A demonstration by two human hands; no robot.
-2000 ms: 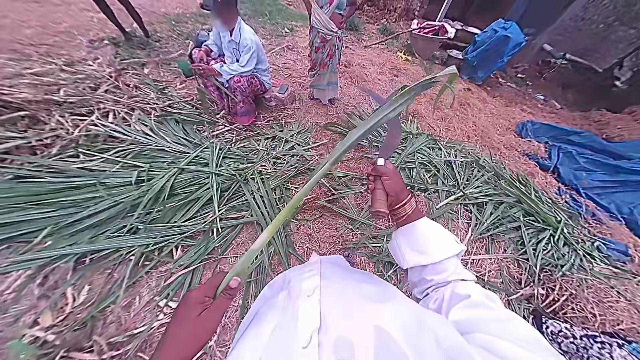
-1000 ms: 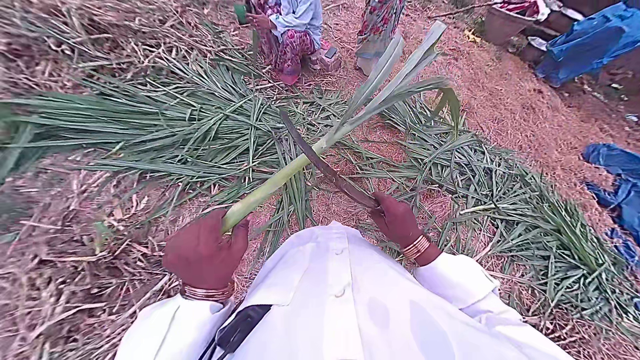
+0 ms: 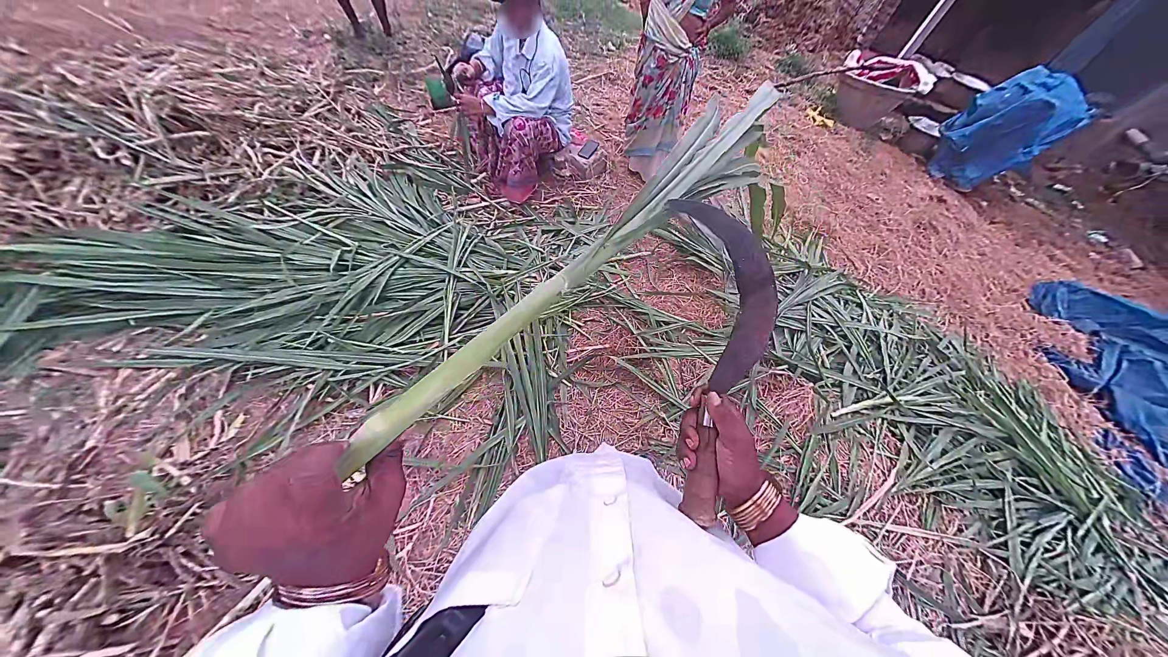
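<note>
My left hand (image 3: pixel 315 516), at the lower left, grips the thick pale-green base of a leafy stalk (image 3: pixel 484 345). The stalk slants up and to the right, its cut-looking leaves fanning out at the top. In my right hand (image 3: pixel 721 456) is the wooden handle of a sickle (image 3: pixel 753 292). The dark curved blade points up, with its tip beside the stalk's leafy upper part; whether they touch I cannot tell. Long cut green leaves (image 3: pixel 301 283) lie spread on the ground behind the stalk, and more green leaves (image 3: pixel 958 420) lie at the right.
A seated person (image 3: pixel 529 82) holds something green at the top, with a phone (image 3: pixel 589 148) beside them. Another person (image 3: pixel 664 82) stands nearby. Dry stalks (image 3: pixel 182 119) cover the left ground. A basin (image 3: pixel 867 99) and blue tarps (image 3: pixel 1013 123) are at the upper right.
One second ago the sickle blade lay across the stalk, pointing up-left; now it stands upright to the stalk's right. Both hands still hold their things.
</note>
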